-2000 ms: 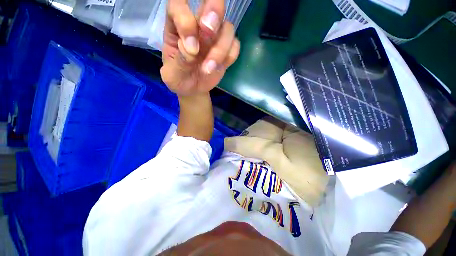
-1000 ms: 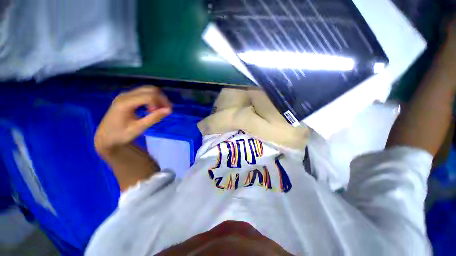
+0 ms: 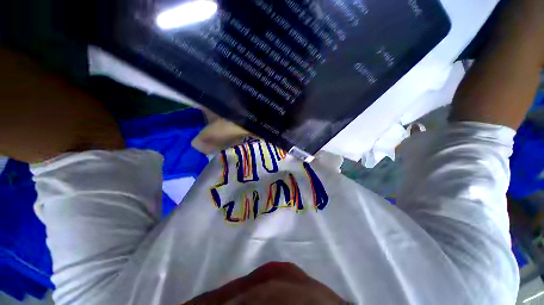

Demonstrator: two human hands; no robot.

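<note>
A glossy black sheet or tablet [image 3: 268, 65] with white printed text fills the upper middle, tilted, with a bright lamp reflection at its upper left. A small white barcode label [image 3: 301, 153] sits at its lowest corner, near the shirt print. White sheets [image 3: 393, 101] stick out under and beside it on the right, and a white edge shows on the left. Both forearms reach up at the left and right sides. Both hands are out of the picture, past the frame's edges.
Blue crates [image 3: 167, 140] show at the left behind the left-side arm, with more blue at the far left and right edges. Torn white pieces [image 3: 385, 146] lie right of the black sheet's lower corner. The wearer's white printed shirt fills the lower middle.
The black sheet appears larger and nearer the wearer. The left-side hand, earlier raised and then low over the crates, has left the picture; its forearm now reaches up. The view has shifted.
</note>
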